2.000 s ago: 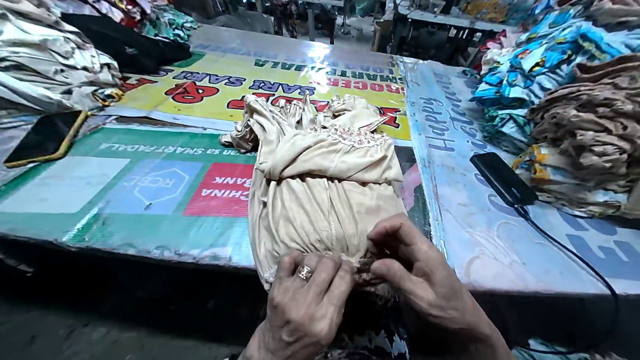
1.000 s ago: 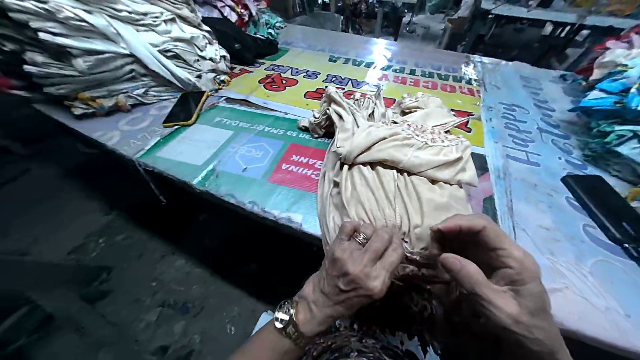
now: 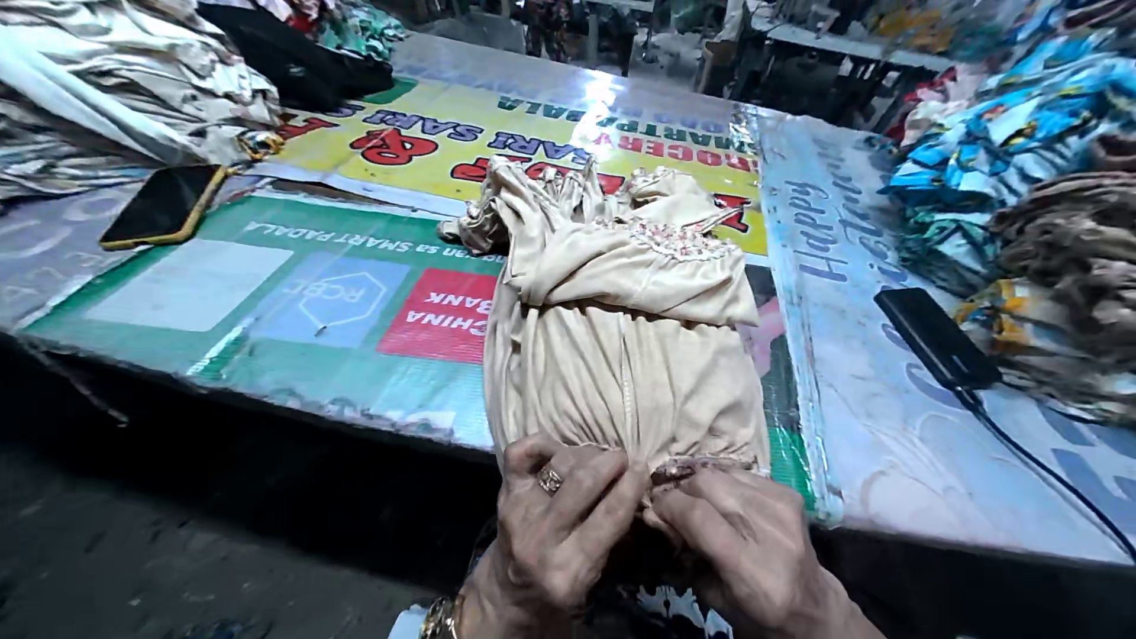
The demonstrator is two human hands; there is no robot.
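Note:
A cream gathered garment with small pinkish trim at its upper part lies on the banner-covered table, its lower end at the near edge. My left hand, with a ring on one finger, pinches the garment's gathered hem. Close beside it, my right hand grips the same hem, where a darker edge shows between the fingers. The fingertips of both hands nearly meet, and what lies beneath them is hidden.
A smartphone in a yellow case lies at the left, near a pile of pale cloth and a black cloth. On the right are a black device with a cable, blue printed fabric and brown fabric.
My right hand has closed in on the hem; one second ago its thumb and fingers were more apart. The view has swung left and back.

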